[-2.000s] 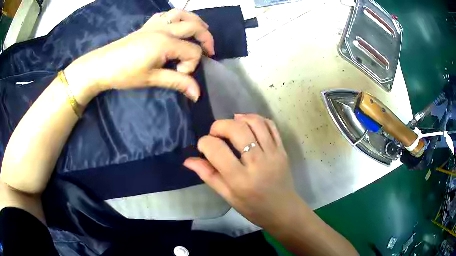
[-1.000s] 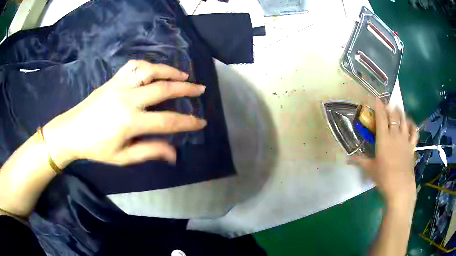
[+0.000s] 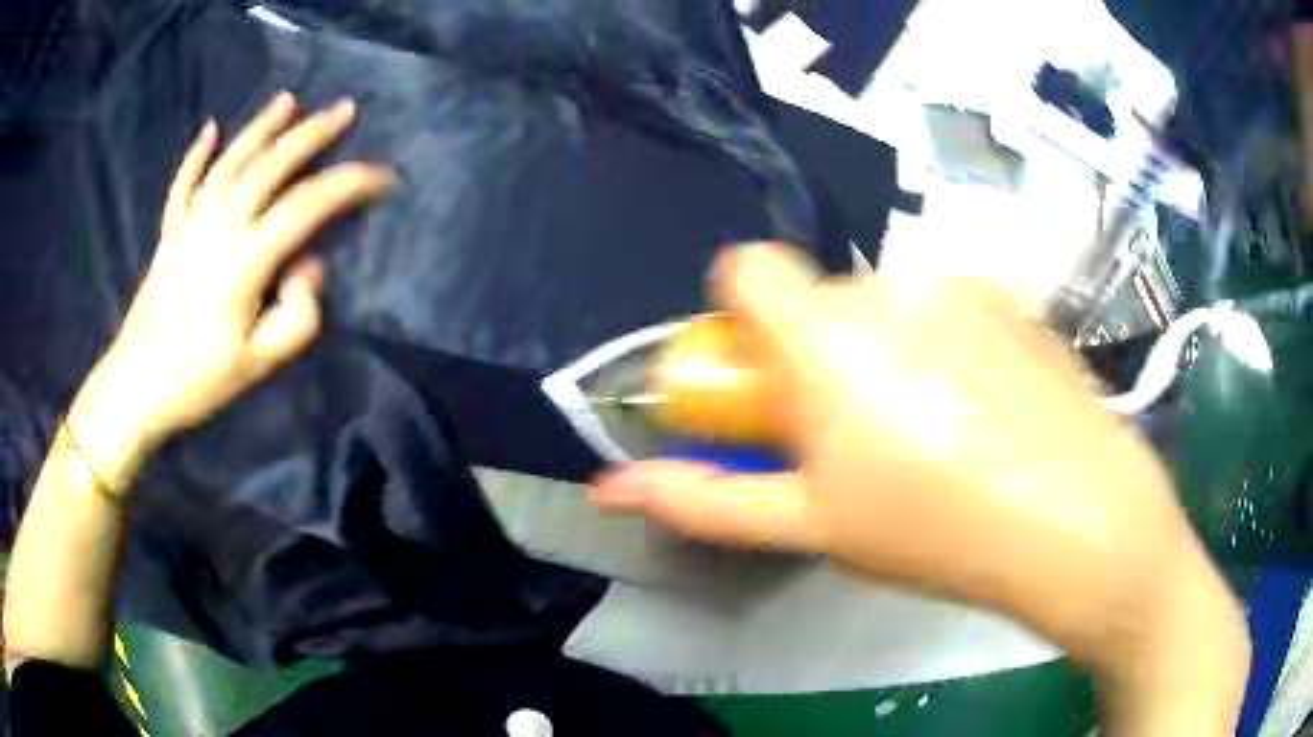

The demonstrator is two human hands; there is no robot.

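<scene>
A dark garment with shiny lining [image 3: 547,202] lies over most of the table, its matte dark hem band [image 3: 497,410] along the near edge. My right hand [image 3: 922,446] is closed around the orange handle of the steam iron [image 3: 634,396]. The iron's pointed tip lies over the hem band near its right end; the hand hides its rear, and both are blurred. My left hand [image 3: 231,288] lies palm down on the garment at the left, fingers spread, holding nothing. A small white label [image 3: 272,19] shows at the top left.
A grey-beige padded board [image 3: 555,526] shows under the hem. The white table cloth [image 3: 806,641] edges the green floor [image 3: 806,713]. White papers and dark scraps lie at the upper right, with a small grey plate [image 3: 972,147]. A white line [image 3: 1188,338] trails right of my right hand.
The view has shifted. My right hand has taken the iron by its handle and brought it left onto the hem. My left hand now lies farther left on the garment.
</scene>
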